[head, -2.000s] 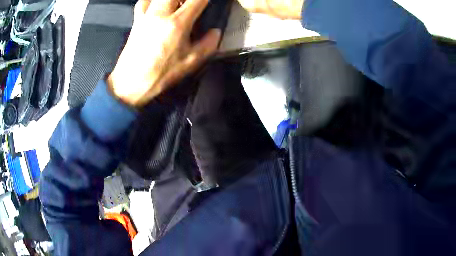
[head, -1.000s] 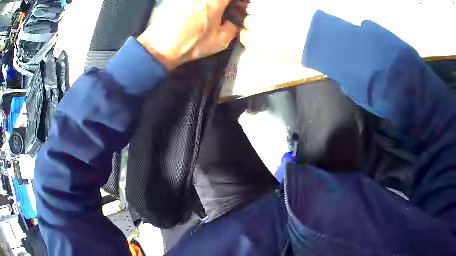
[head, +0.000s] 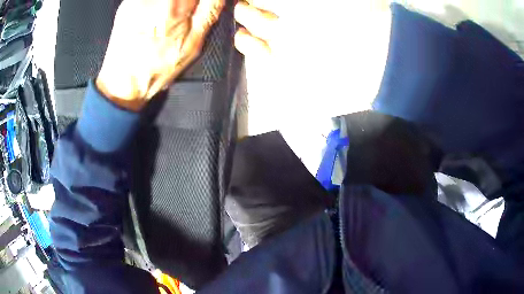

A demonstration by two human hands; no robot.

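Observation:
The black back panel [head: 181,172], with ribbed mesh and a flat webbing strap [head: 187,104] across it, runs from the top edge down toward my lap. My left hand [head: 158,49] lies over its upper part; its fingertips are cut off or hidden at the top edge. My right hand [head: 255,26] shows only a few bent fingers at the panel's right edge; the rest is washed out by glare. Whether either hand grips the panel is hidden. Smooth black cloth [head: 267,175] lies right of the panel's lower part.
Stacked black bag pieces [head: 35,126] stand at the far left, with a blue item [head: 39,225] below them. An orange item [head: 168,282] shows at the bottom. The white work surface [head: 322,63] is overexposed. A blue object [head: 328,161] is near my jacket.
The panel now lies straighter and flatter, with the strap lower in view than a second ago. My left hand has shifted left. My right fingers have come into view at the panel's edge.

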